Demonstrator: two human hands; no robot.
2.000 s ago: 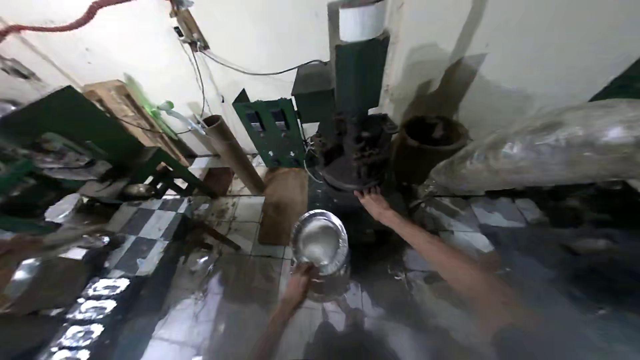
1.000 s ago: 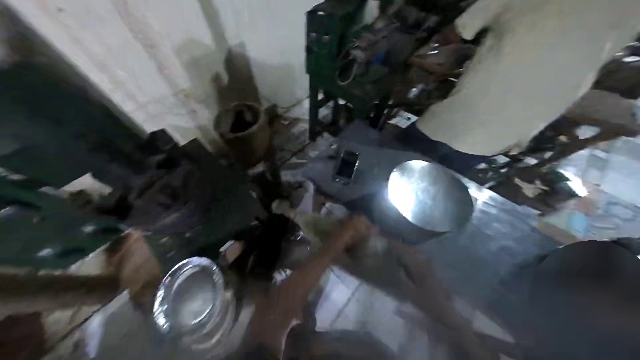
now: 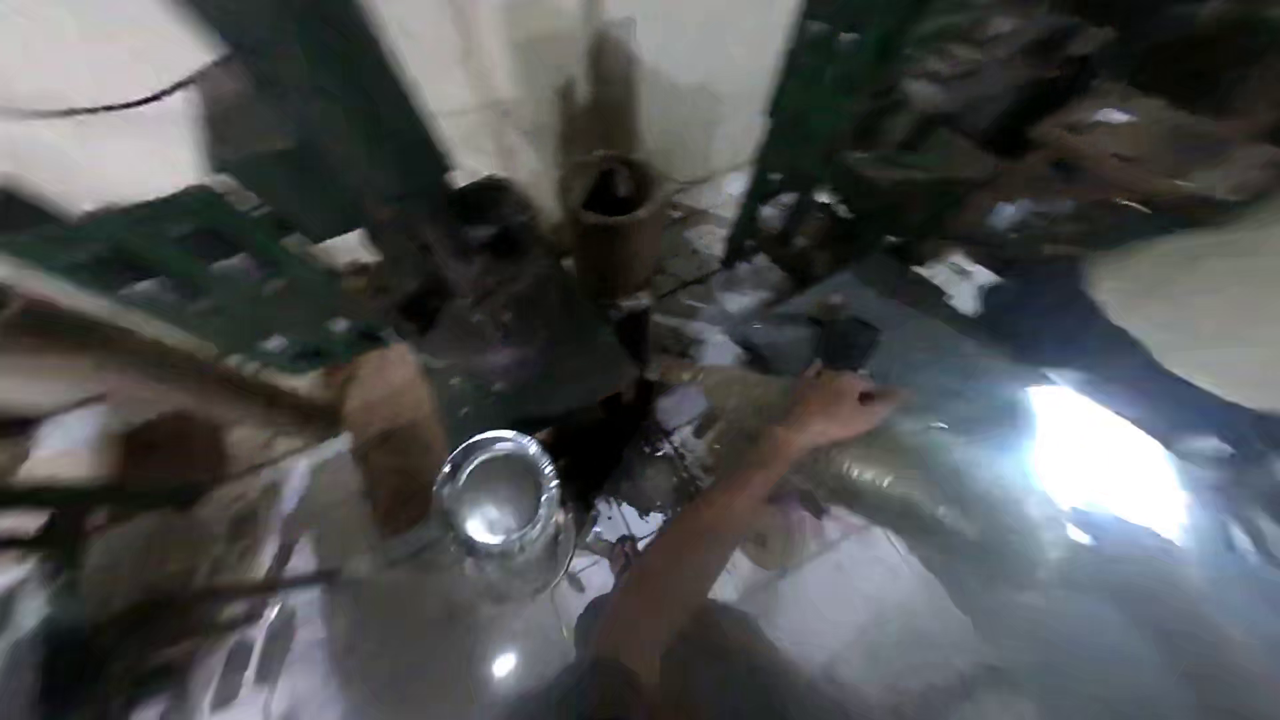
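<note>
My left hand (image 3: 845, 405) reaches up and right over a grey metal surface (image 3: 930, 330), its fingers bent. Just beyond its fingertips lies a small dark boxy object (image 3: 848, 342). Blur hides whether anything is between the fingers. My right hand is not in view. A round shiny metal dish (image 3: 500, 490), seemingly on a stack, sits left of my forearm, untouched. To the right of my left hand, a shiny metal disc (image 3: 1105, 460) reflects strong light. A dark green machine (image 3: 500, 340) stands beyond the dish.
An upright brown tube or pot (image 3: 615, 215) stands by the wall. Scraps (image 3: 725, 290) litter the floor behind the metal surface. A green frame (image 3: 800, 110) rises at the back, and a large pale sheet (image 3: 1200, 300) lies at the right. A brown board (image 3: 390, 430) lies left.
The view has swung right. My left hand, on the shiny dish two seconds ago, is off it and out over the metal surface. My right hand has left the machine and is out of view.
</note>
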